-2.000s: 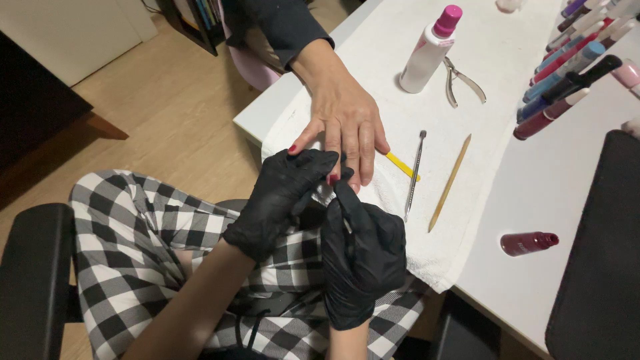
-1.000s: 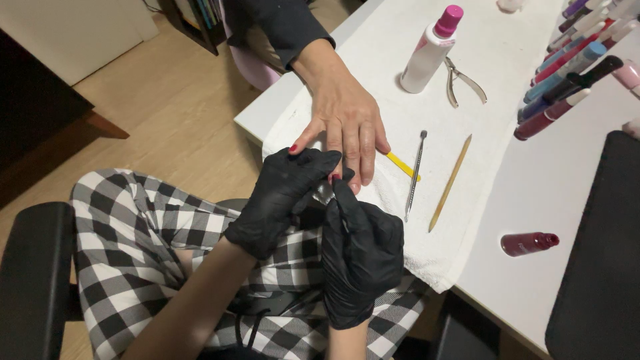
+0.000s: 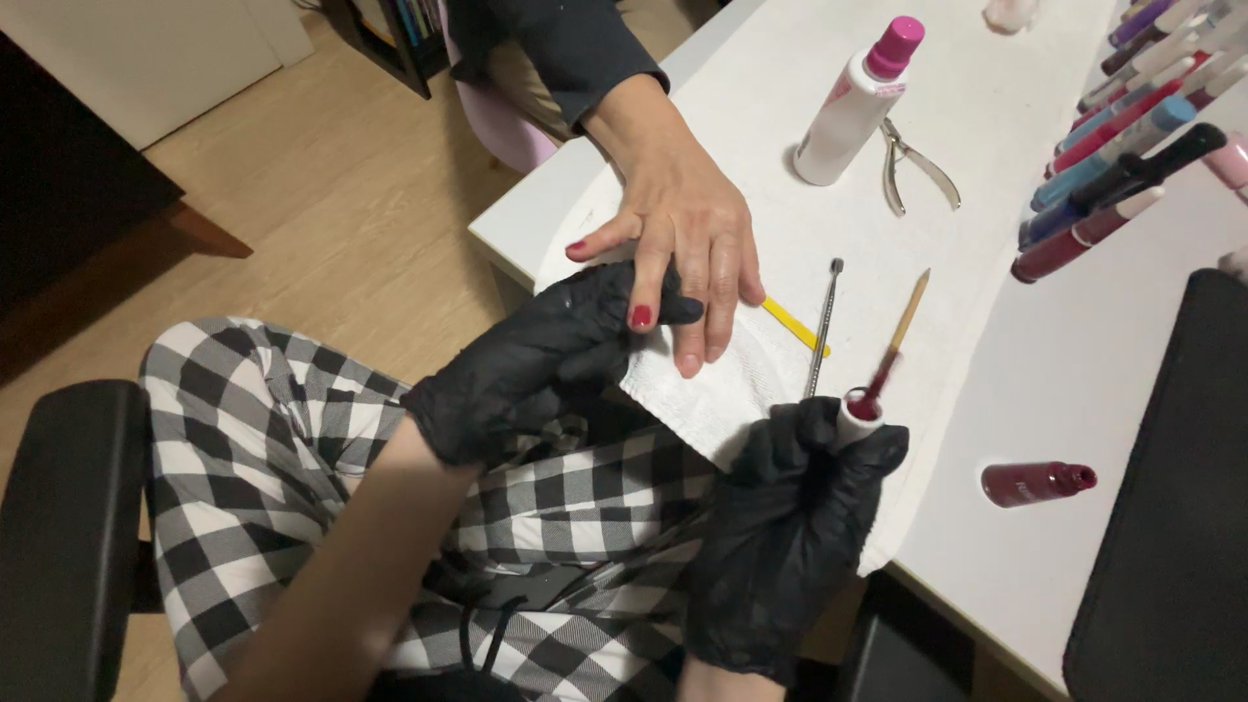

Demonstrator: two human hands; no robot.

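Note:
My left hand (image 3: 546, 356), in a black glove, holds the index finger of another person's hand (image 3: 687, 219). Red polish covers that finger's nail and the thumbnail; the other nails in sight look bare. In my gloved right hand (image 3: 795, 507) is a nail polish brush (image 3: 861, 409) by its white cap, bristles pointing up and away, dark red. The open dark red polish bottle (image 3: 1033, 484) lies or leans on the table to the right. Between the hands and the bottle are a yellow stick (image 3: 795, 327), a metal cuticle pusher (image 3: 827, 322) and a wooden stick (image 3: 915, 302).
A white towel (image 3: 741, 117) covers part of the white table. A white bottle with a pink cap (image 3: 848, 112) and cuticle nippers (image 3: 912, 166) are at the back. Several polish bottles (image 3: 1082, 234) line the right side. A black padded object (image 3: 1170, 487) lies at the right edge.
My right hand has moved away from the other person's fingers, to the right, with the brush now in plain view. My left hand remains at the index finger.

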